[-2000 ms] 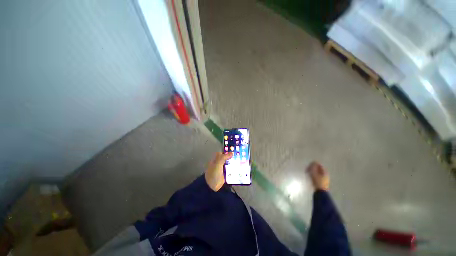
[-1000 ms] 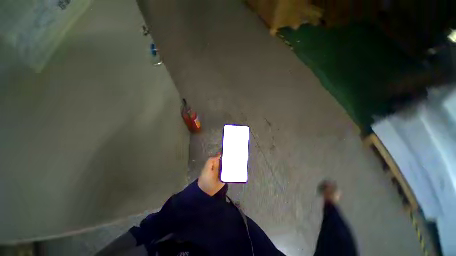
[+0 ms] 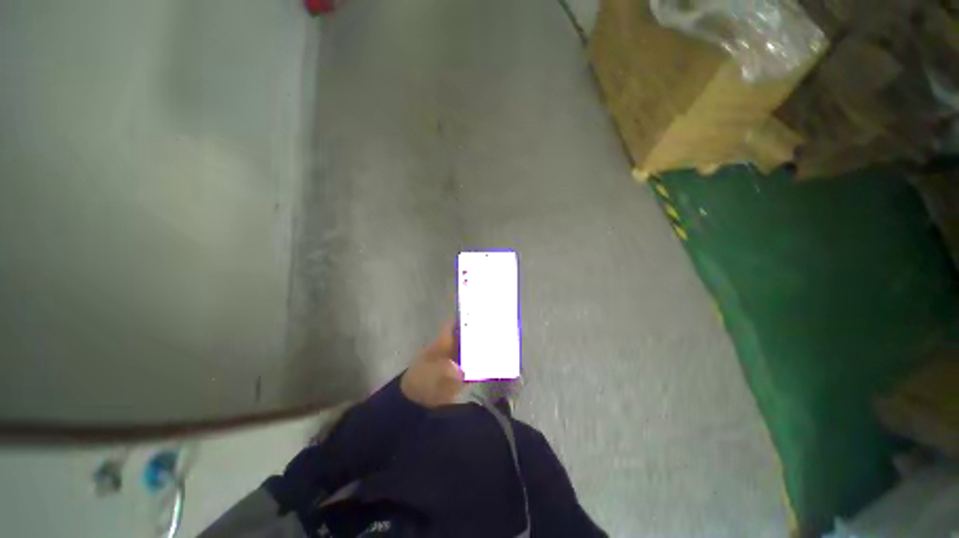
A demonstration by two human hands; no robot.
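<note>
A smartphone (image 3: 489, 315) with a bright, nearly white screen is upright in front of my chest. My left hand (image 3: 433, 373) grips its lower left side; the fingers behind it are hidden. A thin pale cord (image 3: 516, 462) runs down my dark blue jacket from just below the phone. My right hand is not in view.
Grey floor (image 3: 410, 179) runs ahead. A pale wall (image 3: 158, 231) stands at left, with a blue round fitting (image 3: 161, 470) low down. A red object (image 3: 320, 5) is at the top edge. At right are a cardboard box (image 3: 694, 95) with clear plastic (image 3: 747, 37) and green flooring (image 3: 841, 284).
My view has moved forward along the floor, past the extinguisher and the wrapped pallet. The phone's icon screen has turned white. My right hand has gone out of the picture.
</note>
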